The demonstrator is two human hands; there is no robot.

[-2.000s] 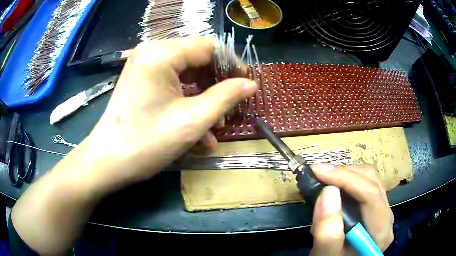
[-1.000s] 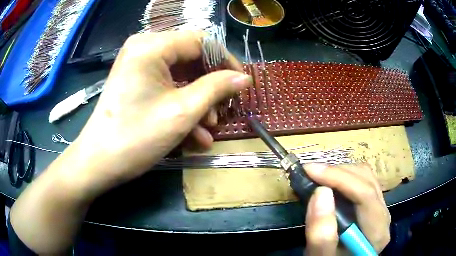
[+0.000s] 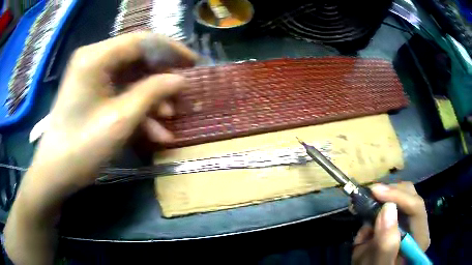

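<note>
The long dark-red pin block (image 3: 290, 93) lies across the middle, blurred, with rows of small shiny dots. My left hand (image 3: 103, 114) is over its left end, with a blurred greyish bunch of leads (image 3: 159, 50) between the fingers. A few blurred leads stand up just right of that hand. My right hand (image 3: 396, 222) holds the soldering iron (image 3: 331, 171) like a pen. Its tip is off the block, over the cardboard pad (image 3: 222, 194). Silver solder strands (image 3: 233, 159) lie across the pad.
A blue tray of leads (image 3: 10, 111) is at the left, and a row of leads (image 3: 147, 18) lies behind my left hand. The flux pot (image 3: 247, 19) with its brush and the black fan (image 3: 331, 23) are at the back. The yellow sponge (image 3: 446, 114) is at the right.
The iron's tip has left the block and moved right over the pad. My left hand has shifted left in the picture. The whole view has also shifted, so the bench things appear further left.
</note>
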